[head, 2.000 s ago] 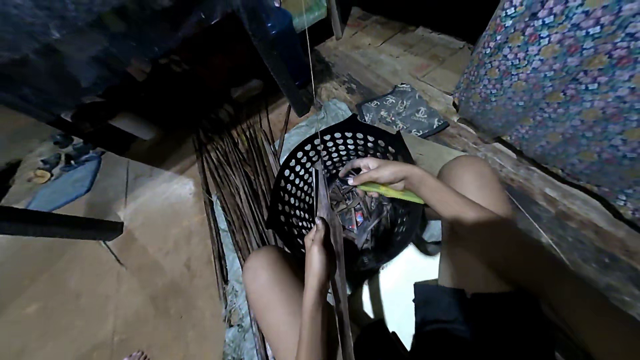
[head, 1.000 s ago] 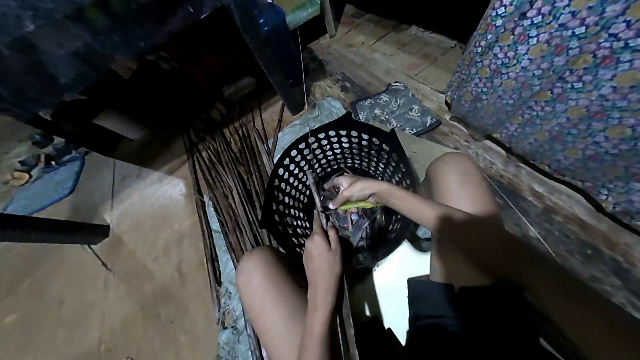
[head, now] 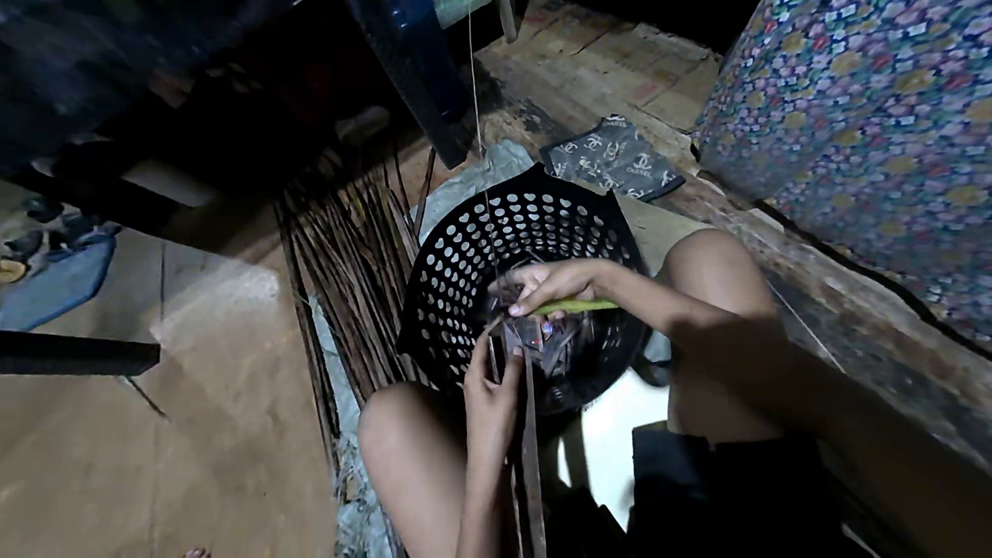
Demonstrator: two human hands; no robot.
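Note:
A black plastic basket (head: 457,271) with rows of holes stands between the knees, with brown scraps (head: 554,349) inside. Over its opening my right hand (head: 554,287) is closed around a yellow-green handle (head: 577,307); the tool's working end is hidden or blurred. Just below it, my left hand (head: 494,380) pinches the upper end of a long, flat brown strip (head: 531,457), which runs down toward the lap. The two hands are close together at the strip's end. A bundle of long, thin brown strips (head: 349,271) lies left of the basket.
A patterned dark cloth (head: 612,159) lies behind the basket. Floral fabric (head: 876,155) hangs at the right. A dark post (head: 418,93) rises behind the basket, and a dark bar (head: 77,354) juts in from the left. A blue object (head: 66,275) lies at the far left.
The strip's upper end, which stood up high above my left hand two seconds ago, is now low at the fingertips. My right hand stays over the basket with the yellow-green handle.

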